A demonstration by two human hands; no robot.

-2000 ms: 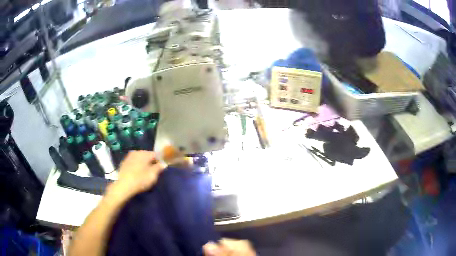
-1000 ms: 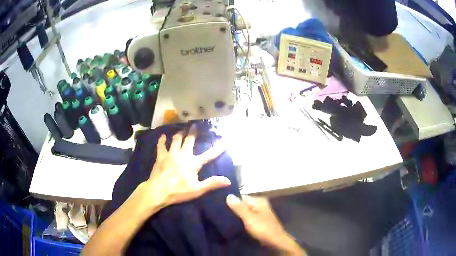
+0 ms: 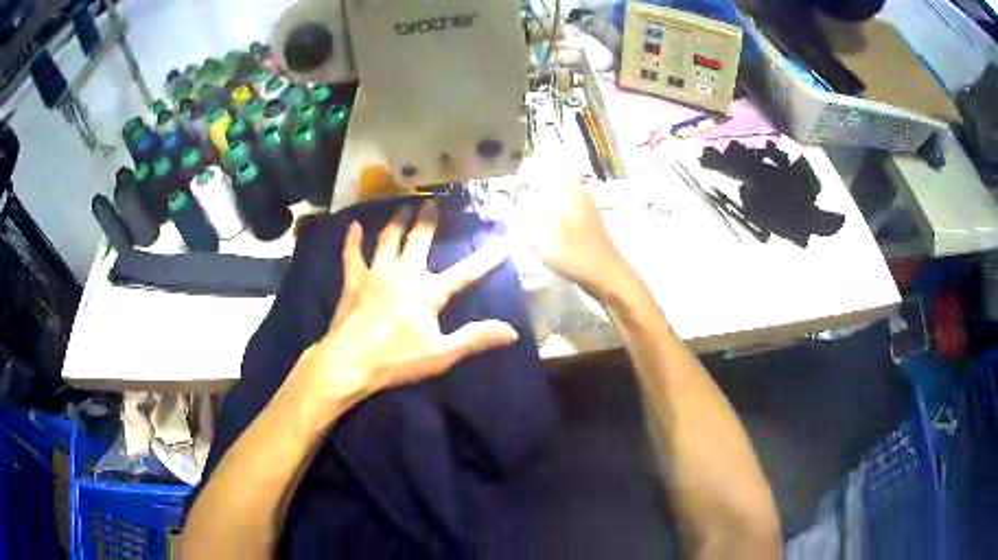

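The dark navy garment piece [image 3: 460,405] lies on the bed of the cream sewing machine [image 3: 438,93] and hangs over the table edge onto the lap. My left hand [image 3: 410,295] lies flat on the cloth with fingers spread, just in front of the needle area [image 3: 471,197]. My right hand [image 3: 564,230] is just right of the needle area, partly washed out by the bright lamp; whether it holds anything cannot be told. The orange-yellow plate [image 3: 378,182] shows left of the needle.
Thread cones [image 3: 263,197] stand left of the machine behind a dark strip [image 3: 197,273]. Right are a control panel [image 3: 679,57], tools [image 3: 596,142], a black cloth pile [image 3: 782,197], thin metal tools [image 3: 722,202] and a white basket [image 3: 854,115]. Blue crates [image 3: 131,520] stand below.
My left hand has gone from the machine's left side to flat on the cloth. My right hand has risen from the lap side to beside the needle. The cloth now lies spread under the head.
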